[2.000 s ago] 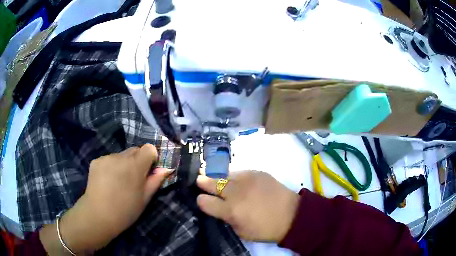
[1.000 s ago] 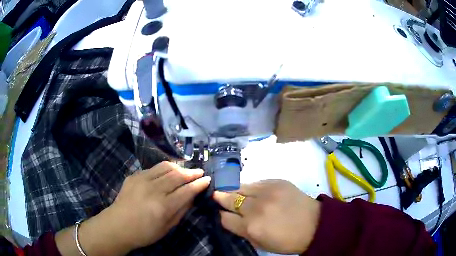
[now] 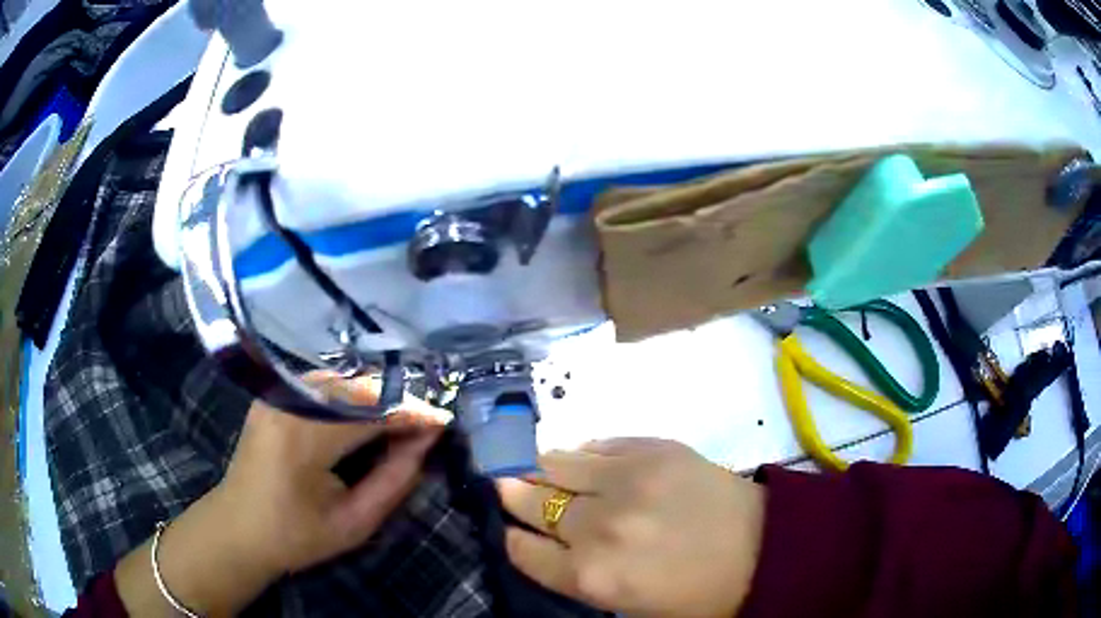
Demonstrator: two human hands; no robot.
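The black and grey plaid fabric [image 3: 115, 423] lies left of and below the needle area of the white sewing machine [image 3: 483, 97]. My left hand [image 3: 320, 483] grips the fabric edge just left of the needle area, thumb and fingers pinched, fingertips partly behind the shiny curved guard [image 3: 223, 326]. My right hand [image 3: 634, 519], with a gold ring, holds the black binding [image 3: 489, 531] and fabric below the grey-blue round attachment [image 3: 501, 429]. The presser foot and needle are mostly hidden by the machine head and my fingers.
Scissors with green and yellow handles [image 3: 845, 386] lie on the white table right of the needle. Dark slim tools [image 3: 990, 380] lie further right. Brown cardboard [image 3: 688, 260] with a mint-green block [image 3: 893, 235] is on the machine arm. A dark strip [image 3: 54, 272] lies far left.
The view has shifted and tilted, so the machine head appears larger and further left. My left fingers, earlier flat on the edge beside the attachment, are now pinched left of it. My right hand stays below the attachment.
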